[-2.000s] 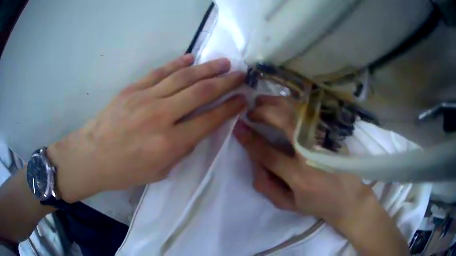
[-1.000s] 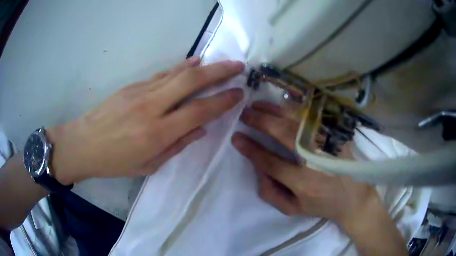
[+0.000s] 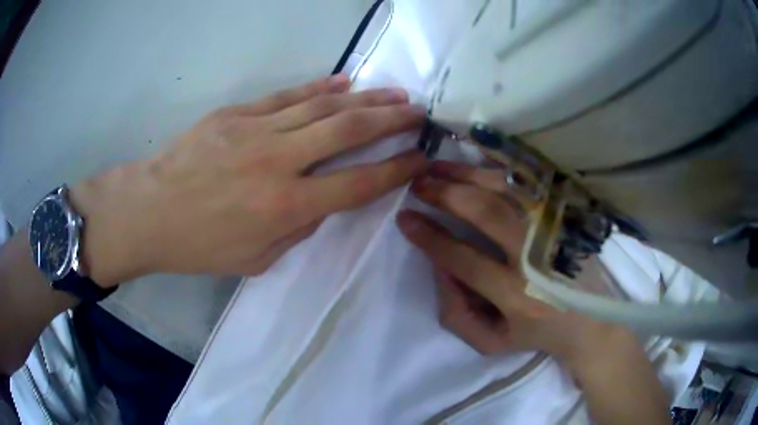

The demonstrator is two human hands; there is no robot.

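Observation:
White garment cloth [image 3: 357, 349] lies under the presser foot [image 3: 429, 137], with a raised seam running down from the foot. My left hand [image 3: 249, 183] lies flat on the cloth left of the seam, fingers a little apart, fingertips close to the foot. My right hand [image 3: 499, 274] rests on the cloth right of the seam, fingers bent, fingertips just below the foot; the machine head partly covers it. Neither hand clearly grips the cloth. The needle is not clearly visible.
The off-white machine head [image 3: 598, 83] fills the upper right, with a pale curved guard [image 3: 632, 311] below it. A black edged strip [image 3: 357, 37] lies by the cloth's upper left edge on the grey table [image 3: 108, 100]. More white cloth is at lower left. Metal items are at lower right.
My left fingers have spread flat again after lifting partly a second ago, and reach slightly further right. The machine head and cloth appear shifted slightly right in view.

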